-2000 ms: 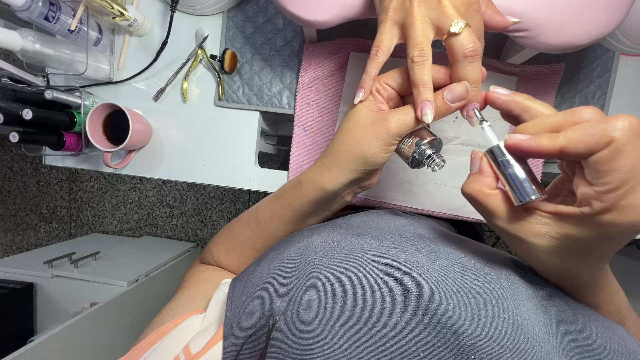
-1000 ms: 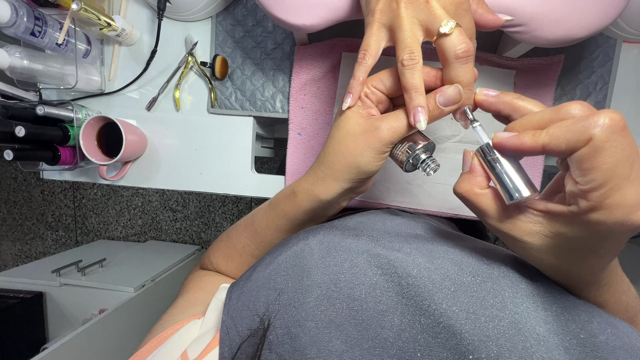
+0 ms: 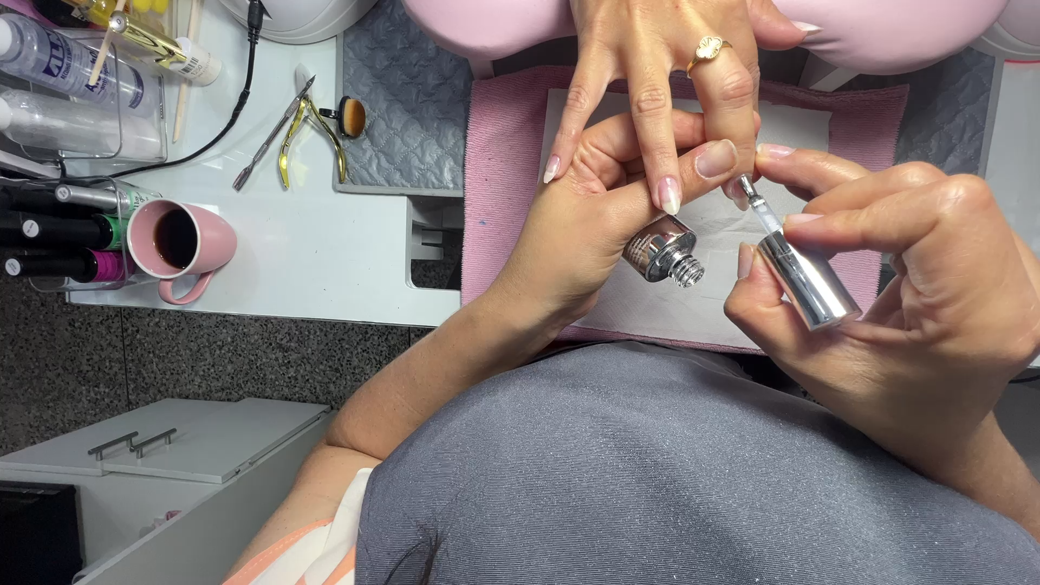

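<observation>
My left hand [image 3: 605, 191] holds an uncapped silver nail polish bottle [image 3: 660, 248] in its palm, neck tilted down to the right. Its thumb and a finger also grip one finger of another person's hand [image 3: 666, 49], which wears a gold ring [image 3: 709, 49] and reaches in from the top. Between the thumb and fingers of my right hand [image 3: 910, 244] is the silver cap of the polish brush [image 3: 808, 280]. The brush tip meets, or is very near, the nail of the held finger; exact contact cannot be told.
A pink towel [image 3: 508, 162] with white paper [image 3: 731, 305] lies beneath the hands. Leftward are a pink mug [image 3: 215, 237] of dark liquid, gold-handled nippers [image 3: 286, 154], a metal cuticle pusher [image 3: 272, 138], a small oval brush [image 3: 352, 118], a black cable [image 3: 236, 114] and polish bottles [image 3: 57, 227].
Both hands keep nearly the same hold and place. The brush has shifted only slightly at the nail of the held finger.
</observation>
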